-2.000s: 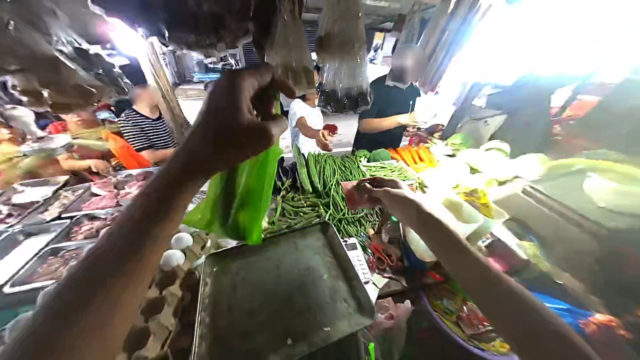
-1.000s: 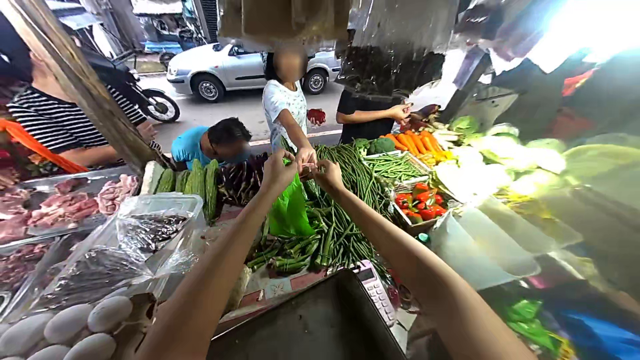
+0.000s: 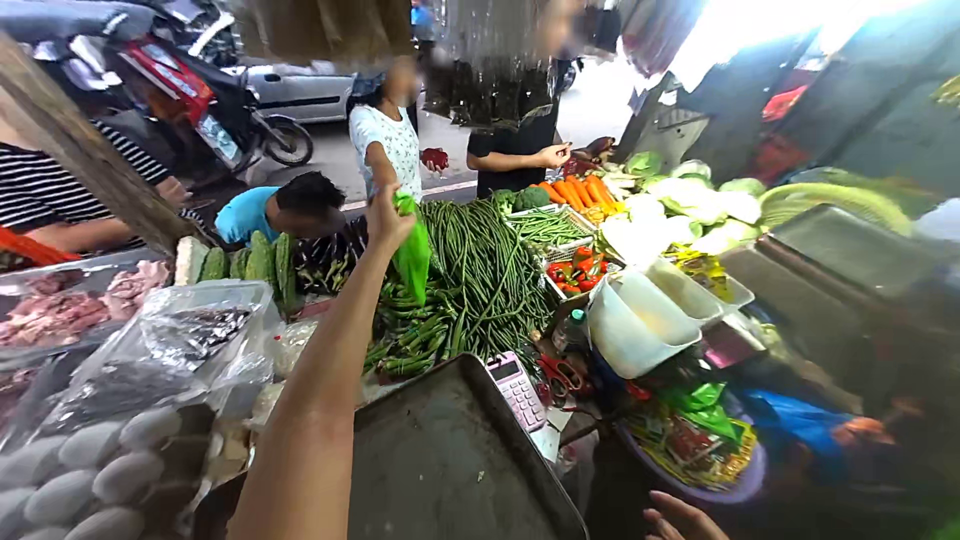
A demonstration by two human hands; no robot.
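At the centre, my left hand [image 3: 391, 219] is stretched out over the vegetables and closed at the top of a bright green plastic bag [image 3: 412, 259]. The bag hangs over the long green beans [image 3: 484, 281] and bundled okra-like pods [image 3: 416, 341]. A person in a white patterned shirt [image 3: 384, 142] reaches down to the same spot; where that hand ends and mine begins is hard to tell. My right hand [image 3: 682, 519] shows only partly at the bottom edge, fingers apart and holding nothing, below a purple basin [image 3: 757, 469] of packets.
A dark metal tray [image 3: 457, 457] lies in front of me, beside a pink calculator [image 3: 517, 391] and red-handled scissors [image 3: 559, 375]. Eggs [image 3: 127, 472] and a clear plastic container [image 3: 165, 337] are at left. White plastic bins [image 3: 637, 322] stand right. Dark bags [image 3: 487, 97] hang overhead.
My right hand was beside my left at the green bag one second ago; it has drawn back to the lower right. The left hand remains extended with the bag.
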